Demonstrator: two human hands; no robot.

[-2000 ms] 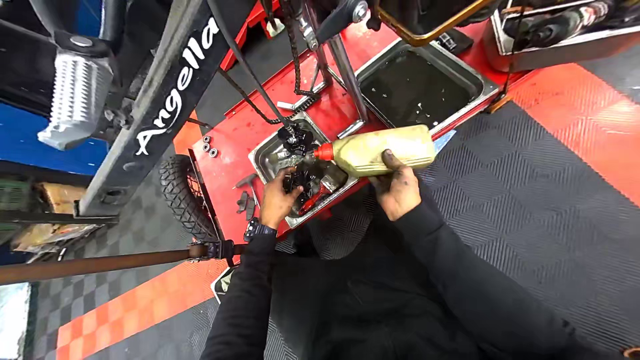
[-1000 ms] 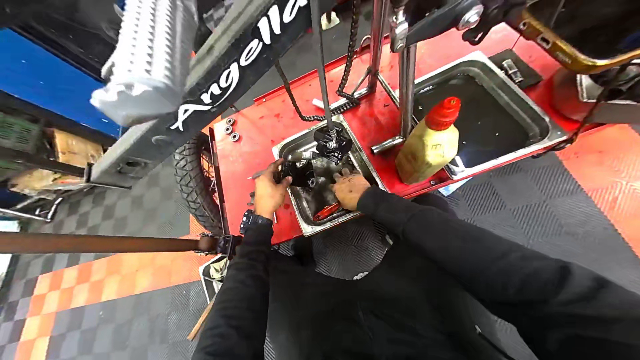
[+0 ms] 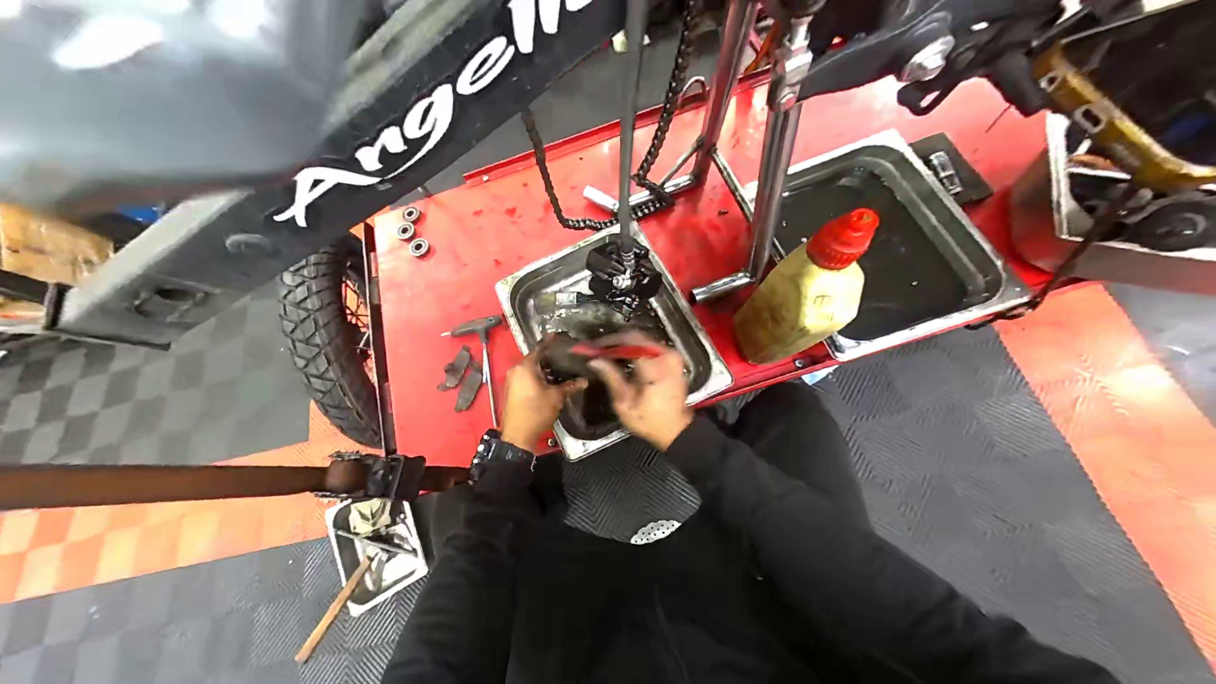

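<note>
Over the near half of a metal tray (image 3: 703,353), my left hand (image 3: 534,401) grips a dark part (image 3: 562,359), too blurred to name exactly. My right hand (image 3: 650,397) holds a red-handled tool (image 3: 617,351) against or just above that part; motion blur hides its working end. A black greasy mechanical part (image 3: 622,275) lies at the tray's far end, under a hanging cable. Right of the tray stands a yellowish plastic bottle (image 3: 798,299) with a red cap. Left of it lie a T-handle wrench (image 3: 486,356) and small dark pads (image 3: 458,369).
A larger tray of dark liquid (image 3: 969,256) is at the right of the red bench (image 3: 427,294). Several small bearings (image 3: 408,230) lie at its left. A chain (image 3: 543,176), metal tubes and a motorcycle swingarm (image 3: 399,123) hang close above. A tire (image 3: 323,342) stands left.
The bottle, in my right hand two seconds ago, has been let go and stands on the bench. My right hand has moved to the tray and now holds the red-handled tool.
</note>
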